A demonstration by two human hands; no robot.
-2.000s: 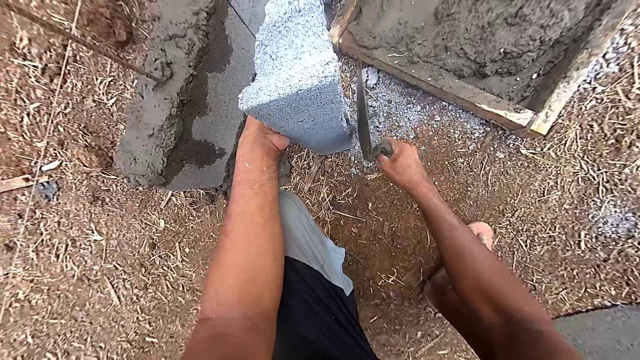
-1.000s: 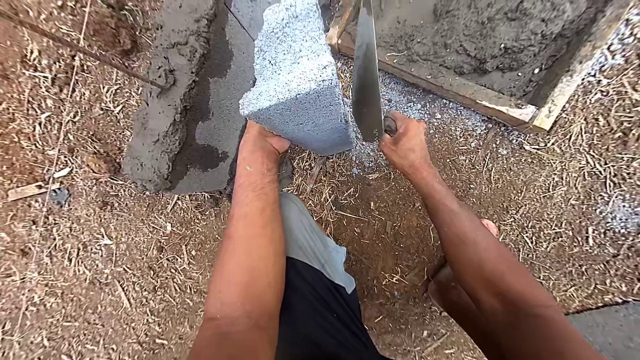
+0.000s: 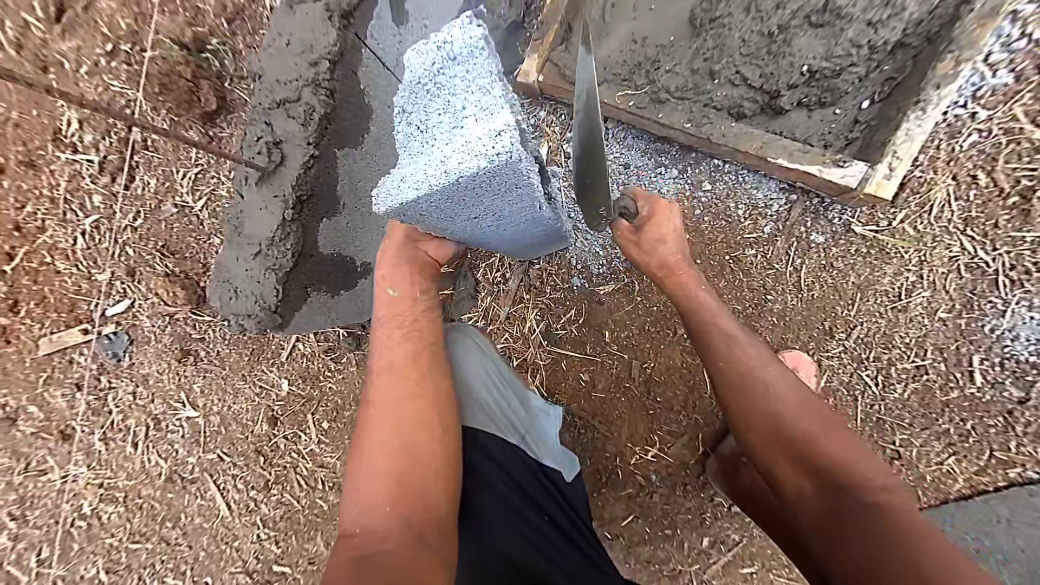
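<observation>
My left hand (image 3: 418, 250) holds a broken grey concrete block (image 3: 467, 146) from below at its near end; most of the fingers are hidden under it. The block has a jagged left edge and is tilted. My right hand (image 3: 652, 231) is closed around the handle of a trowel (image 3: 591, 134), whose blade stands just right of the block, edge toward the camera, pointing away from me. Blade and block look apart. Left of the block, a ridge of wet mortar (image 3: 280, 154) lies along a concrete slab (image 3: 353, 236).
A wooden-framed mortar trough (image 3: 764, 150) holding wet mortar is at the upper right, with gravel (image 3: 674, 175) beside it. A metal rod (image 3: 138, 122) reaches the mortar ridge from the left, crossing near a taut string (image 3: 110, 244). Straw covers the soil. Another slab (image 3: 991, 528) lies lower right.
The trowel blade has turned in my right hand, from narrow to broader and then narrower again. The block has stayed in my left hand in about the same place.
</observation>
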